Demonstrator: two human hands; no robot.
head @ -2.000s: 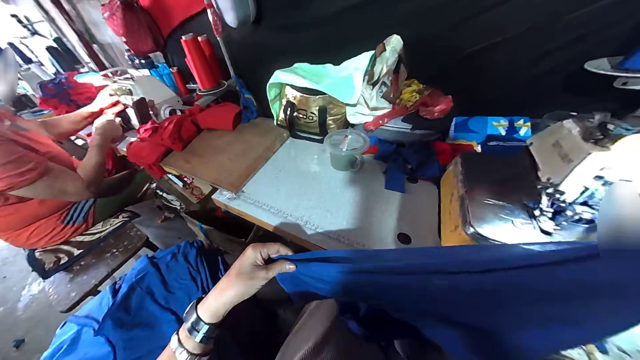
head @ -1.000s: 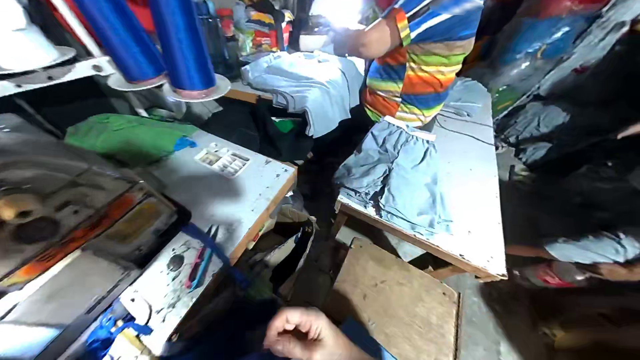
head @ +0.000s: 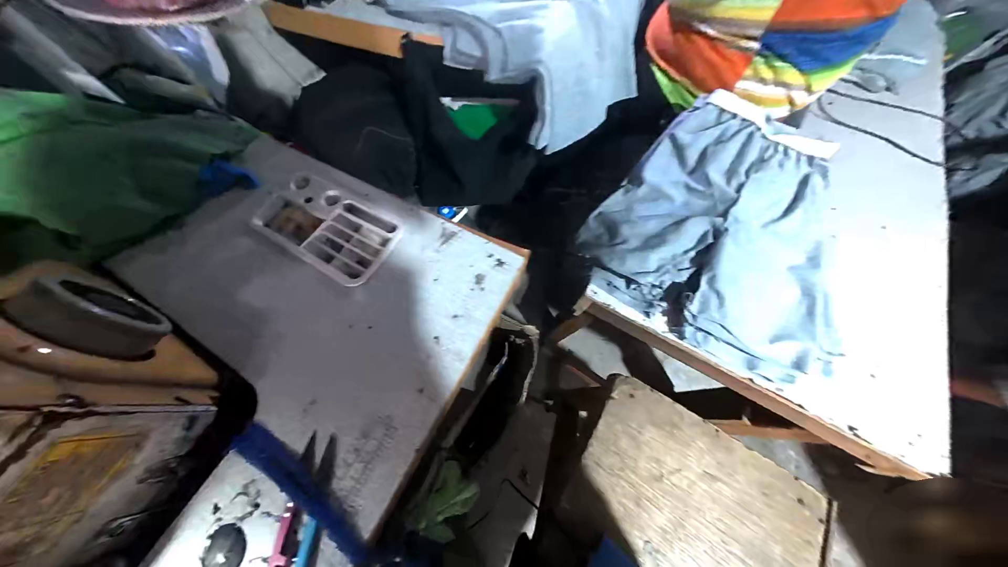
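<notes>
Neither my left hand nor my right hand shows in the head view now, so what they hold cannot be seen. A sewing machine (head: 102,331) stands at the lower left, set into a white worktable (head: 339,346). A strip of blue cloth (head: 295,488) crosses the table's near part, partly over a pair of small scissors or snips with pink and blue handles (head: 295,535). Farther back, a white compartment tray (head: 346,240) is moulded into or lies on the tabletop. Green cloth (head: 102,165) lies at the left.
Grey shorts (head: 732,236) with a white waistband lie on a second white table (head: 882,315) at the right. Behind them is a person in a striped shirt (head: 764,55). Light blue cloth (head: 567,71) hangs at the back. A wooden board (head: 701,480) is at the lower right.
The view has swung far to the right since the oldest frame, where a hand held blue cloth. The hand seen low in the middle one second ago is out of view.
</notes>
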